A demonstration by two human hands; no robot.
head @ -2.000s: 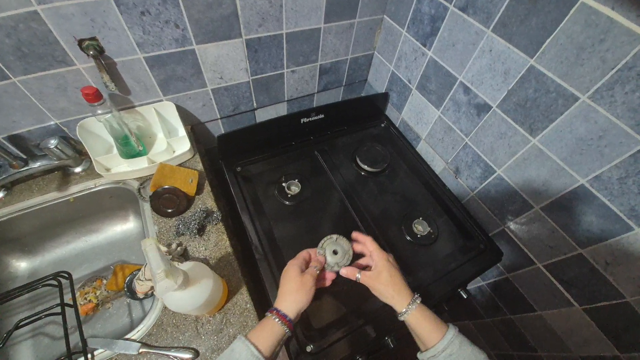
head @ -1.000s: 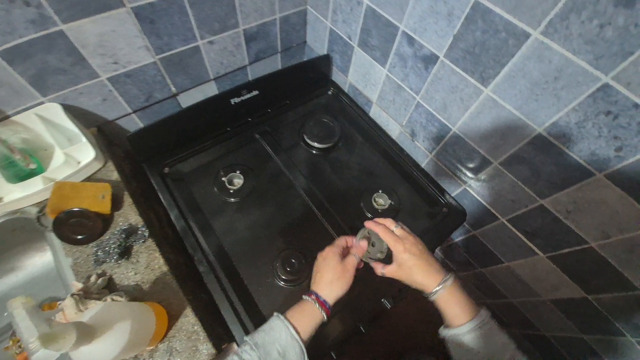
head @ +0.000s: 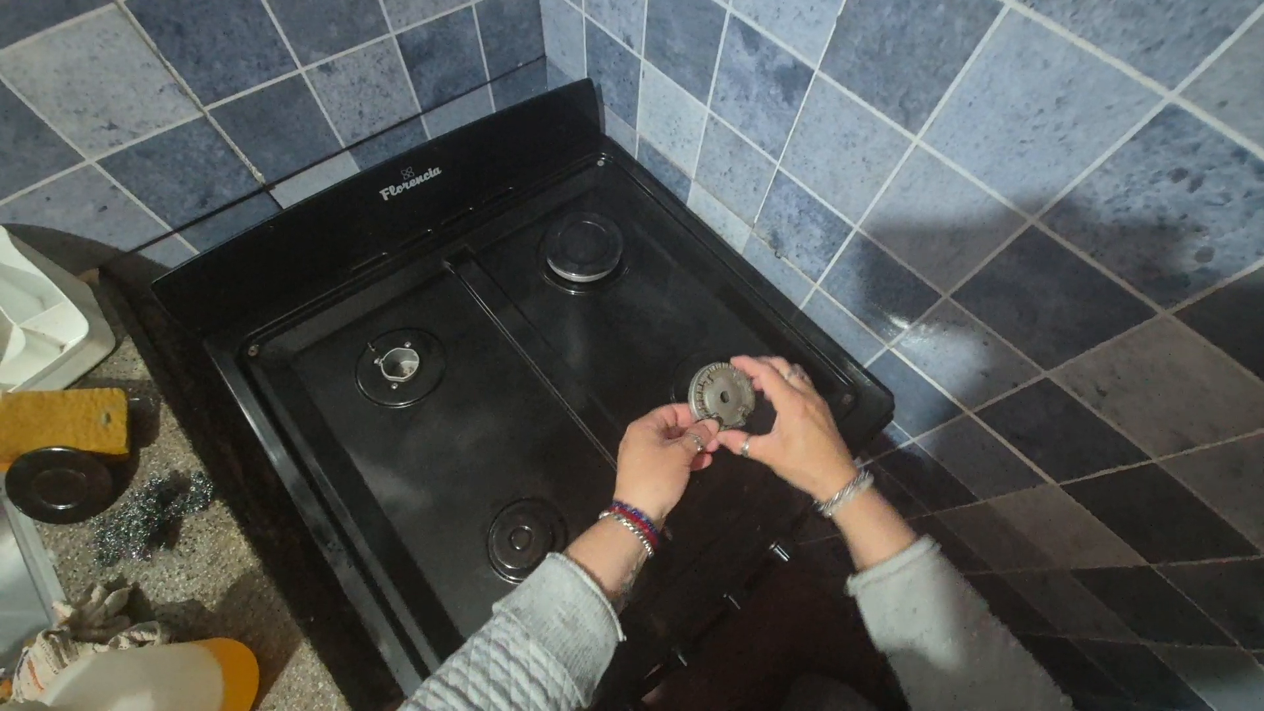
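A round grey metal burner head point(head: 722, 395) with a slotted rim and a central hole is tilted toward me above the front right of the black gas cooktop point(head: 444, 464). My left hand point(head: 664, 456) pinches its lower left edge, while my right hand point(head: 790, 425) grips it from the right side. Behind the burner head, the front right burner seat is mostly hidden. An uncapped burner seat point(head: 400, 365) shows at the back left. The back right burner point(head: 584, 247) has a black cap on it. At the front left lies a small dark round burner part point(head: 519, 539).
Left of the cooktop, the speckled counter point(head: 237, 583) holds a yellow sponge point(head: 69, 420), a black burner cap point(head: 59, 484), steel wool point(head: 153, 518), a cloth point(head: 89, 627) and a bottle with orange liquid point(head: 148, 679). Tiled walls meet behind. Control knobs point(head: 780, 552) line the front edge.
Both hands have moved with the burner head from the cooktop's front middle to over the front right burner seat, which earlier frames show uncovered. The view has shifted right.
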